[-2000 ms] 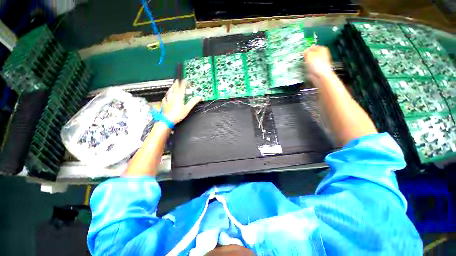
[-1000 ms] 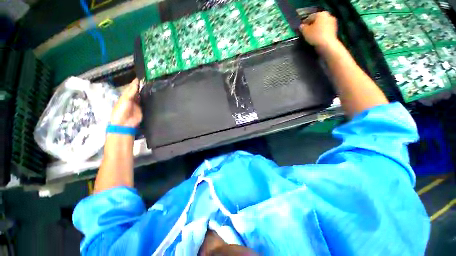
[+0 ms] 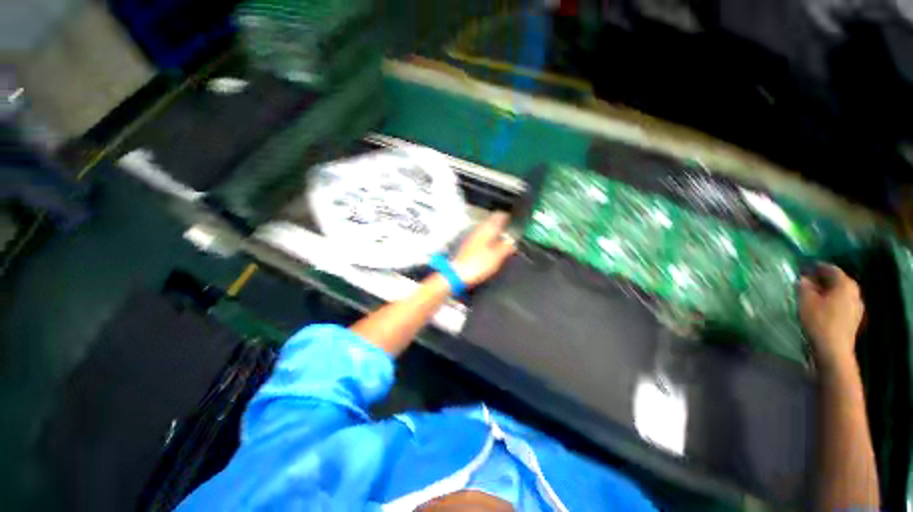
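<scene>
The black carrier tray [image 3: 571, 333] lies across the line in front of me, with a row of green circuit boards [image 3: 656, 250] along its far half. The near half is bare black with a white label. My left hand [image 3: 484, 250], with a blue wrist strap [image 3: 447, 274], is at the tray's left edge, its fingertips on the edge. My right hand [image 3: 831, 303] is at the tray's right end beside the last board, fingers curled; its fingertips are blurred. The whole view is blurred by motion.
A clear bag of silvery components [image 3: 385, 208] lies left of the tray. A small white and green bottle [image 3: 783, 220] and shiny loose parts lie behind the boards. Green boards [image 3: 290, 35] stand at the far left. Pale rails [image 3: 340, 277] run along the bench. Dark slabs are low at the left.
The view has swung left, so tray and bag appear further right. Both hands remain at the tray's ends. Earlier, my right hand was at a board's edge, and the row now lies evenly.
</scene>
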